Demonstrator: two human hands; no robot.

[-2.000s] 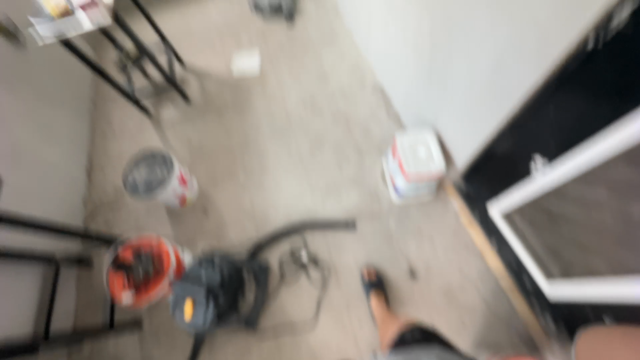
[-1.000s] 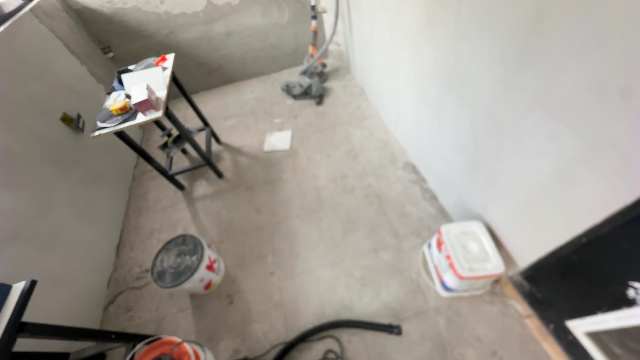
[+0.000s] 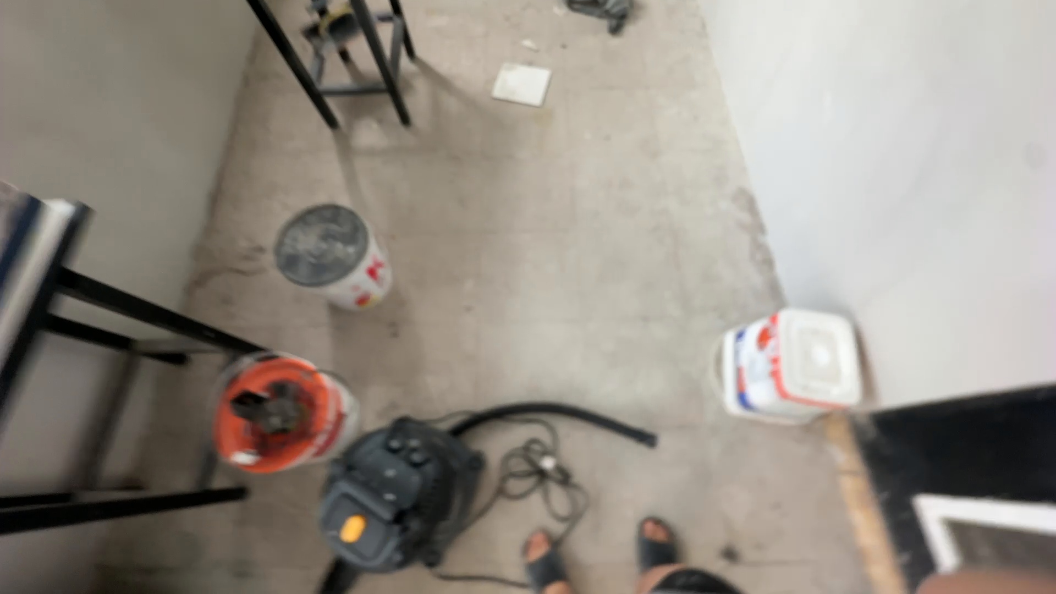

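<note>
Neither my left hand nor my right hand can be made out; a blurred patch of skin shows at the bottom right edge, too little to tell what it is. My feet in dark open-toed sandals (image 3: 657, 544) stand at the bottom. Left of them is a black shop vacuum (image 3: 400, 495) with an orange-yellow part on top. Its black hose (image 3: 553, 407) curves over the floor to the right, above a loosely coiled cable (image 3: 536, 474). An orange-lidded bucket (image 3: 322, 412) with dark items on top is beside the vacuum.
A white bucket with a grey top (image 3: 322, 246) stands at left centre, a lidded square white bucket (image 3: 819, 356) by the right wall. Black metal frames (image 3: 148, 309) line the left side. A white tile-like square (image 3: 521, 84) lies far ahead. A black panel (image 3: 965, 445) is at right.
The view has tilted down since one second ago, bringing the vacuum and my feet into frame. The buckets have not moved on the floor.
</note>
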